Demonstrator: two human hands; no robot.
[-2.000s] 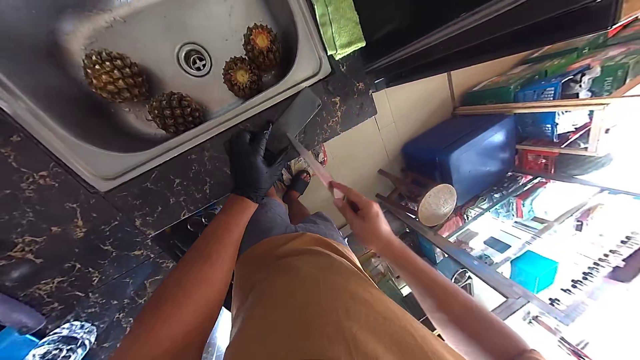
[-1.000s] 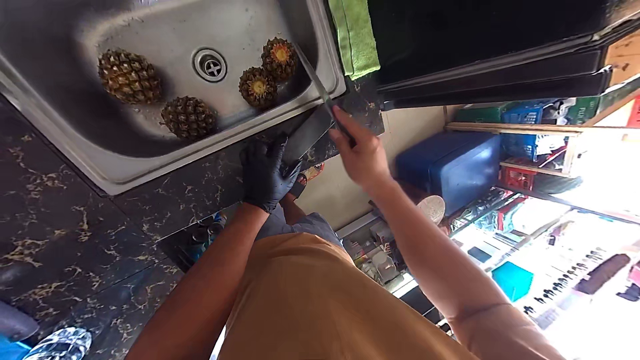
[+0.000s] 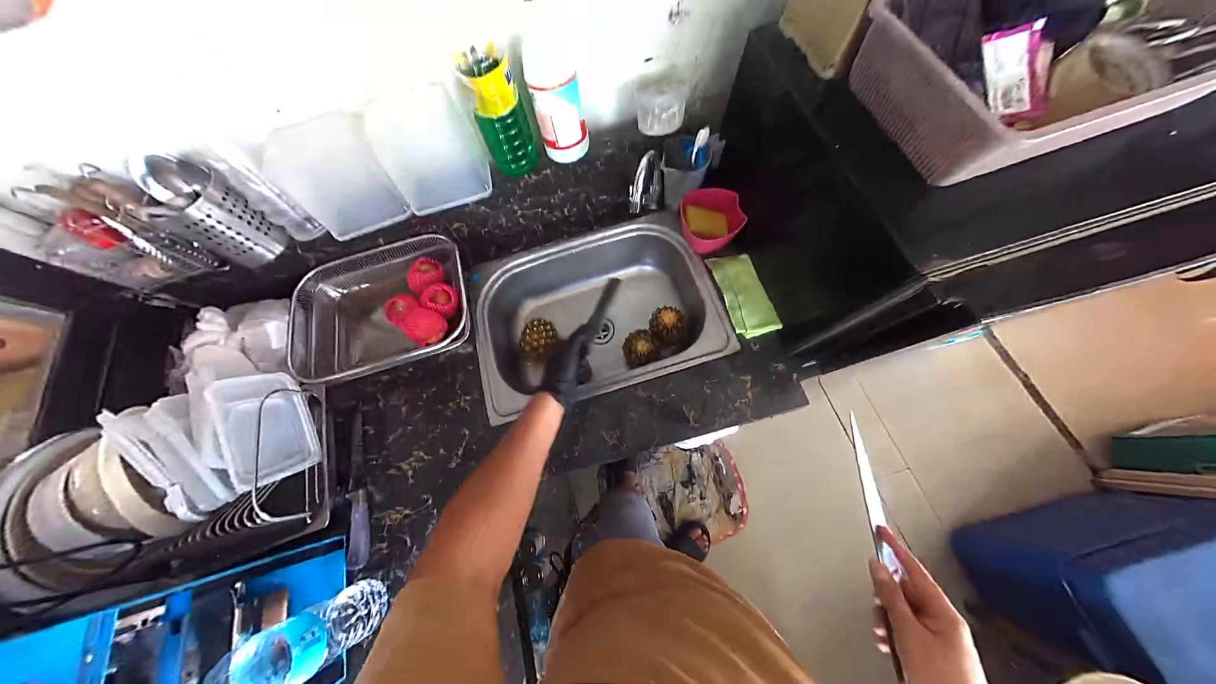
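My left hand [image 3: 565, 363], in a black glove, is over the stainless steel sink [image 3: 494, 391] and grips a dark flat block, likely a sharpening stone [image 3: 604, 302]. One pineapple [image 3: 539, 337] lies left of it in the basin; another is mostly hidden behind the glove. Two more pineapples, one [image 3: 668, 325] and another [image 3: 641, 348], lie right of the drain [image 3: 604, 331]. My bare right hand [image 3: 914, 608] holds a long-bladed knife [image 3: 866, 475] by its handle, out over the tiled floor, tip pointing up and away from me.
Left of the sink is a wire-rimmed basket [image 3: 332, 356] with several fruits in red foam nets. A second knife [image 3: 357, 532] lies on the counter [image 3: 427, 446] beside the dish rack. A green cloth [image 3: 746, 294] and pink holder [image 3: 712, 220] border the sink. A blue bin [image 3: 1092, 570] stands lower right.
The view has swung toward the counter and wall. My left hand has moved with the dark block from the counter edge to over the sink. My right hand has moved away from the block, still holding the knife.
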